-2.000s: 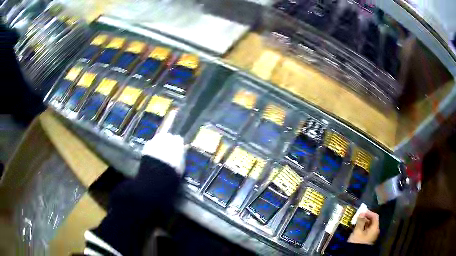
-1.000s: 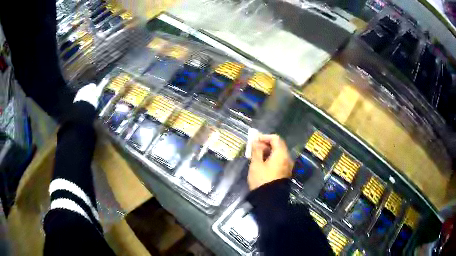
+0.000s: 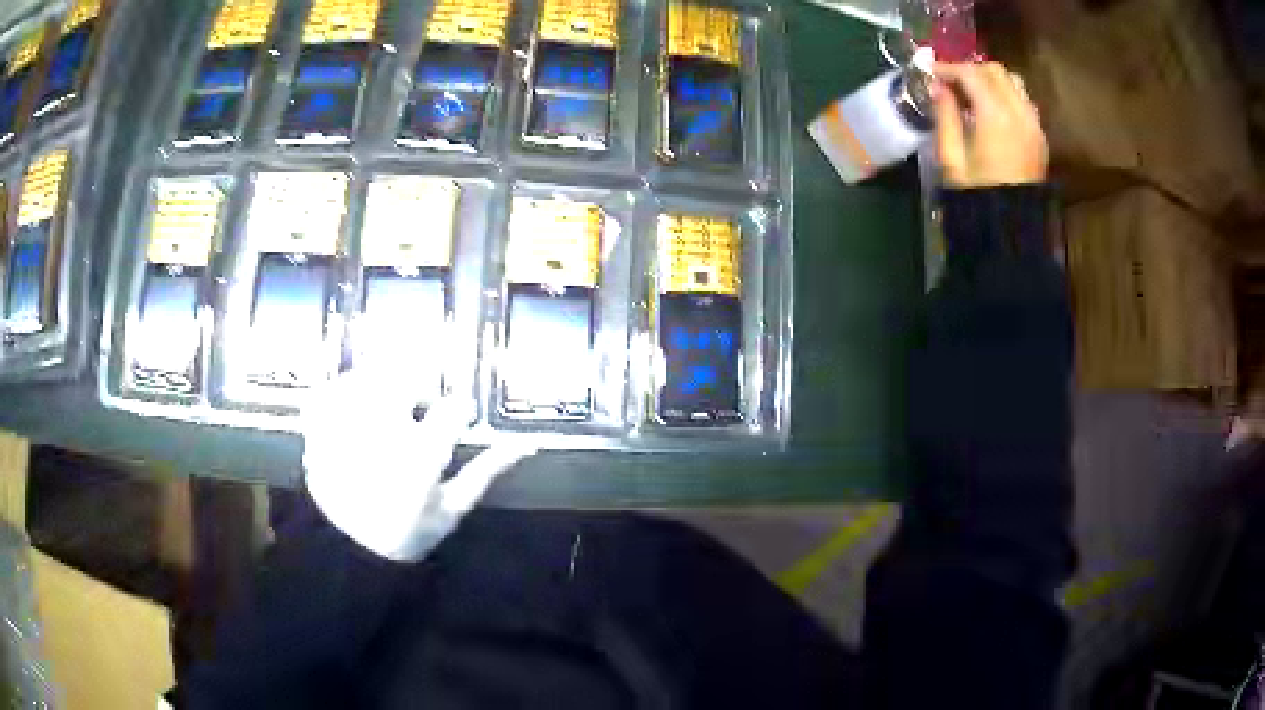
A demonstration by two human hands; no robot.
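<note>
A clear blister tray (image 3: 631, 201) on the green bench holds two rows of keypad phones with gold keys. Some front-row screens show pale glare; the front right phone (image 3: 698, 326) shows a black screen with blue marks. My left hand (image 3: 389, 465), in a white glove, lies over the tray's front edge, thumb apart, partly covering a front-row phone. My bare right hand (image 3: 988, 122) has its fingertips pinched together at the dark top of a whitish bottle with an orange marking (image 3: 863, 132). A tiny white piece (image 3: 923, 58) shows at the fingertips; the contact with the bottle is unclear.
The green bench top (image 3: 853, 319) shows right of the tray. Another tray of phones (image 3: 39, 236) is at the left edge. A red-and-clear plastic wrap (image 3: 950, 25) is behind the bottle. Brown cartons (image 3: 1151, 278) stand right; an open carton flap (image 3: 97, 624) is lower left.
The view has swung to the tray's right end. My right hand has moved from over the phones to the bottle. My left hand is now at this tray's front edge.
</note>
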